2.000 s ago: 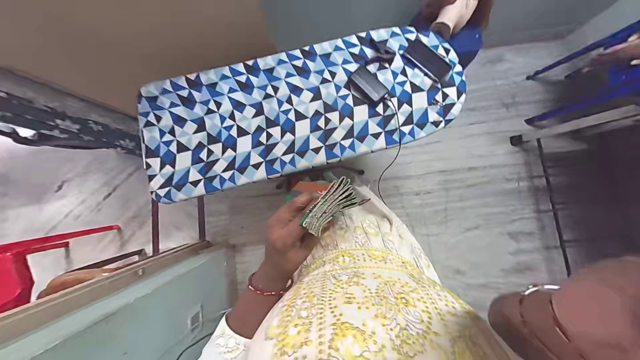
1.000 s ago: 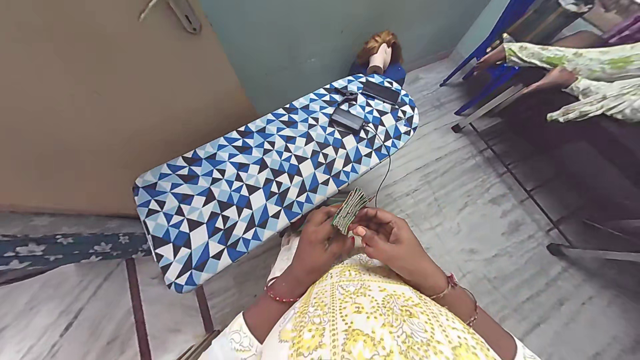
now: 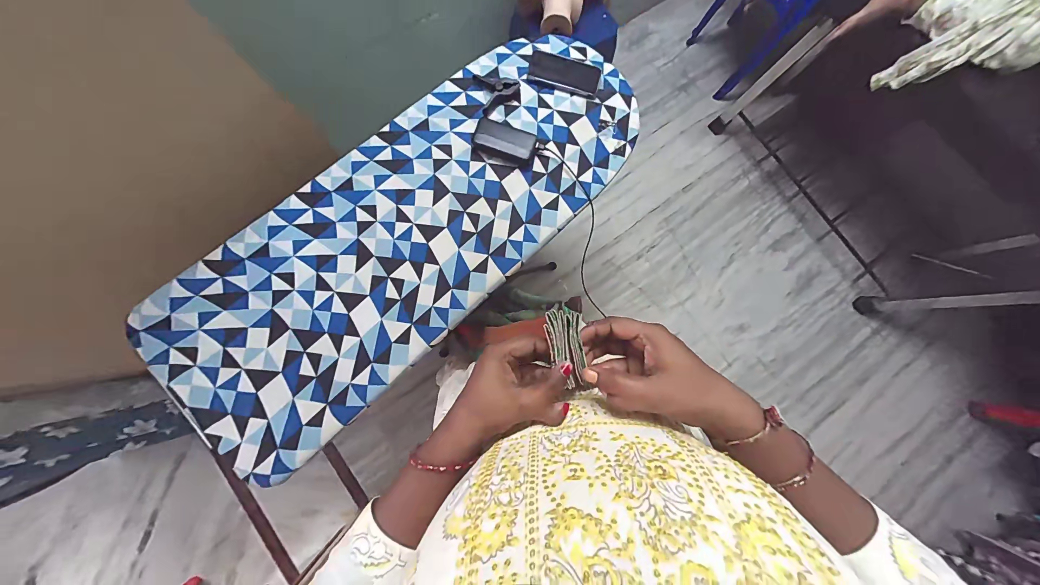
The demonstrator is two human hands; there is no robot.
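A small folded, pleated bundle (image 3: pixel 566 337) with pale edges and dark green layers stands upright between my hands, in front of my body. My left hand (image 3: pixel 520 382) grips its left side between thumb and fingers. On the other side, the thumb and fingertips of my right hand (image 3: pixel 638 366) pinch its right edge. The material cannot be told for certain. Just beyond the bundle lies an orange and green item (image 3: pixel 516 331), partly hidden by my left hand.
An ironing board (image 3: pixel 349 268) with a blue, white and black triangle cover stands ahead, bearing a black phone (image 3: pixel 565 73), a dark box-shaped device (image 3: pixel 505 142) and a cable (image 3: pixel 592 236). Chair or table legs (image 3: pixel 772 77) and another person's hand (image 3: pixel 881 10) with pale cloth (image 3: pixel 967 41) are at upper right.
Two seconds ago only my left hand held the bundle; my right hand was away at the lower right. One second ago both hands were at it, as now. The view has shifted.
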